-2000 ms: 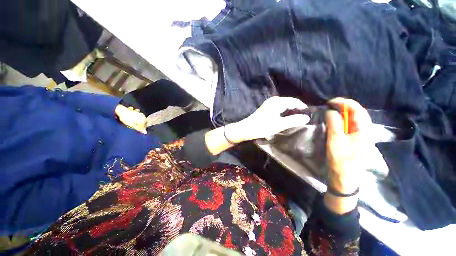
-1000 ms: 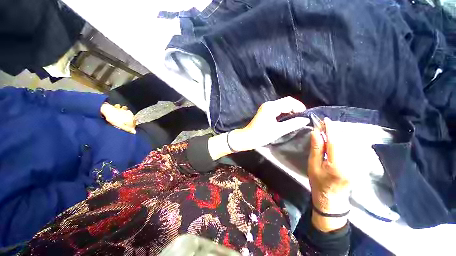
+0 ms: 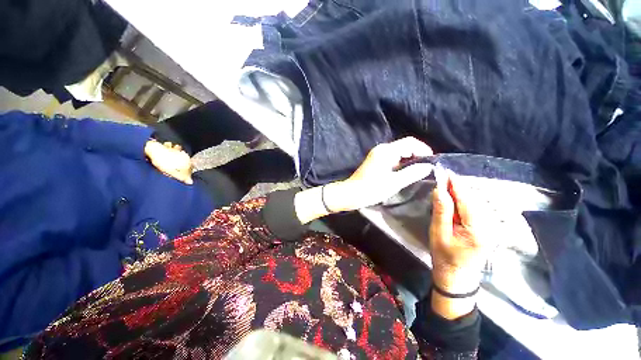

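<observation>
A dark navy denim jacket (image 3: 450,84) lies spread over the table, its pale inside (image 3: 502,225) turned up near my hands. My left hand (image 3: 385,172) pinches the hem (image 3: 492,166) between thumb and fingers. My right hand (image 3: 457,228) is just to the right, its fingertips at the hem's edge beside my left fingertips. It is closed around the snips; a bit of red-orange handle (image 3: 457,211) shows between the fingers, and the tip is too blurred to make out.
The white table edge (image 3: 235,105) runs diagonally in front of me. A person in a blue top (image 3: 63,211) is at the left, one hand (image 3: 169,160) showing. A wooden stool (image 3: 144,95) stands beyond. More dark denim (image 3: 622,176) lies at the right.
The snips' orange handle was raised over the hem; my right hand has since lowered and turned palm up, fingertips at the hem edge. My left hand keeps its pinch on the hem.
</observation>
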